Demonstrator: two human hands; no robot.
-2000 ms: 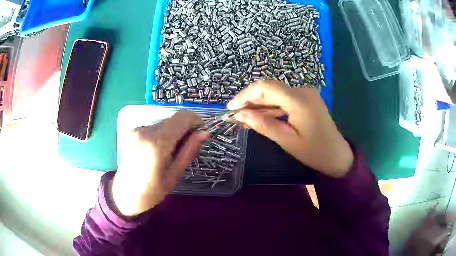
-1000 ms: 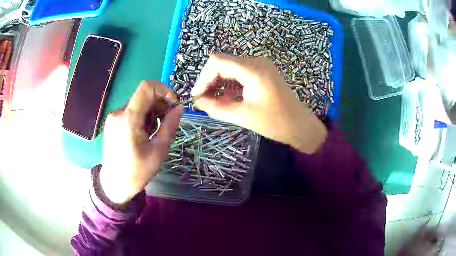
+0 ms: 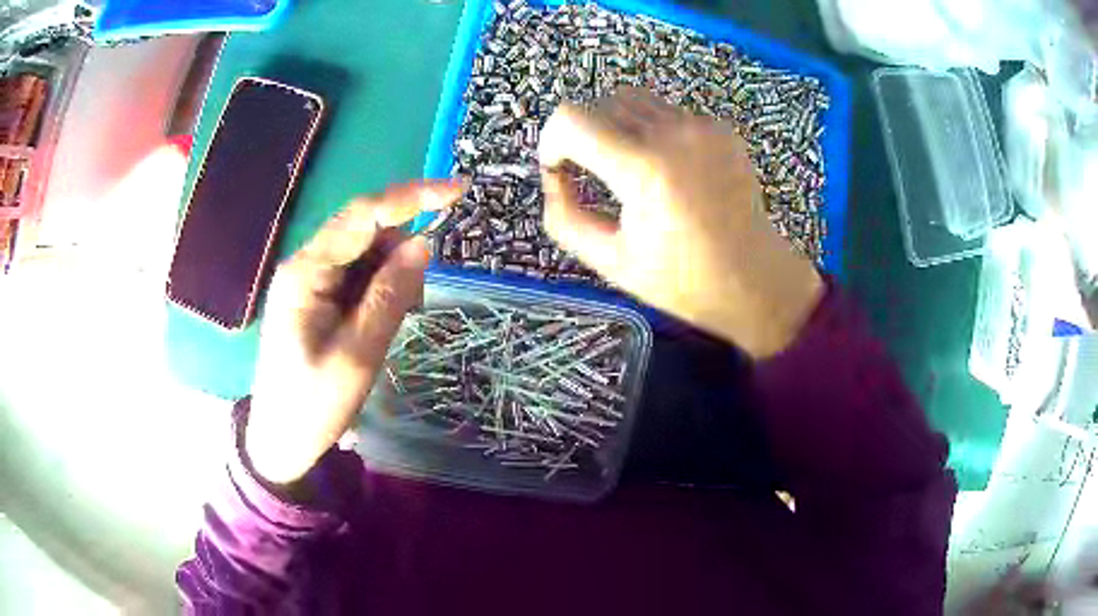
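A blue tray [image 3: 839,181] is full of short dark-silver sleeves [image 3: 518,108]. Below it, nearest my body, a clear plastic box [image 3: 637,397] holds a heap of thin silver rods [image 3: 530,385]. My left hand [image 3: 331,319] is above the box's left side, index finger stretched toward the tray and thumb below it. A small thin thing may lie between these fingertips, too blurred to tell. My right hand [image 3: 680,211] is over the sleeves with its fingers curled and thumb near the index finger; whether it holds anything is hidden.
A smartphone [image 3: 247,199] lies left on the green surface [image 3: 361,108]. A blue tray [image 3: 181,15] is at upper left, beside a reddish container [image 3: 114,132]. Clear empty boxes or lids [image 3: 945,169] and crumpled clear plastic [image 3: 927,27] are at right. Another clear box [image 3: 1005,313] holds small parts.
My hands met over the clear box, then near the tray's lower left. Now they are apart, the right over the sleeves. The whole view has also shifted.
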